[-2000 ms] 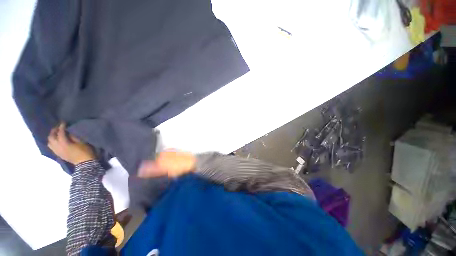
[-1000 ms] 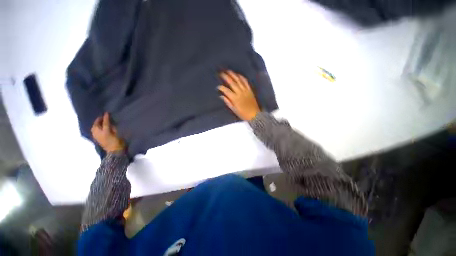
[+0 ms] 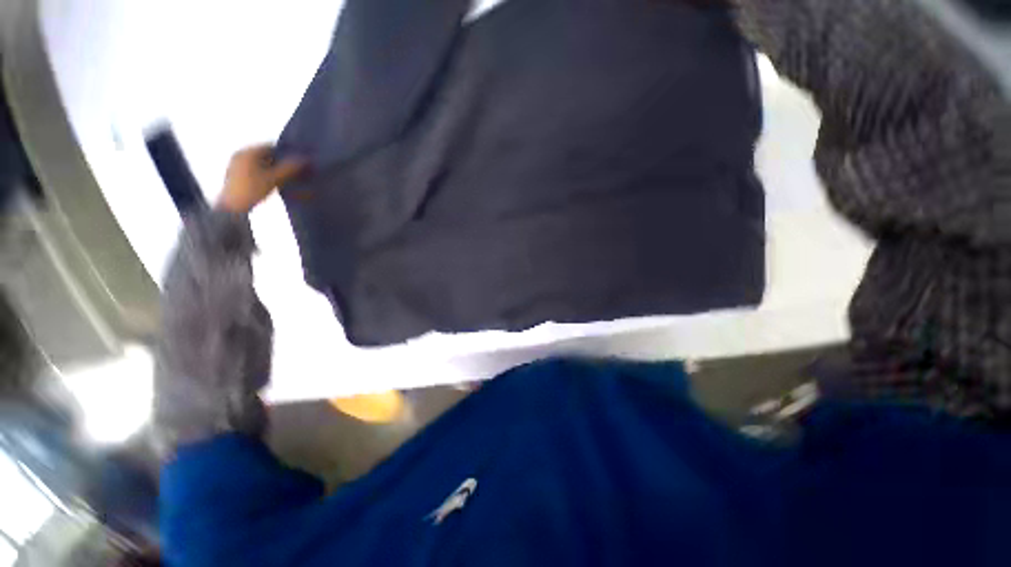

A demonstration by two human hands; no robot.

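Note:
A dark charcoal garment (image 3: 577, 188) lies spread on the white table (image 3: 809, 233), its lower edge near the table's front edge. A sleeve or side part lies folded along its left side. My left hand (image 3: 261, 177) is at the garment's left edge, fingers over the cloth, seemingly pinching it; the hand is somewhat blurred. My right arm reaches up at the upper right, and my right hand is cut off by the top edge of the picture. The garment's far end is also cut off.
A black phone (image 3: 174, 168) lies on the table left of the garment, beside my left forearm. A yellow rounded thing (image 3: 370, 406) shows below the table's front edge. Pale scraps (image 3: 782, 408) show below the edge at the right.
The garment shows farther right and squarer to me. My left hand has moved up its left edge. My right hand has left the lower part of the cloth and reached up out of view.

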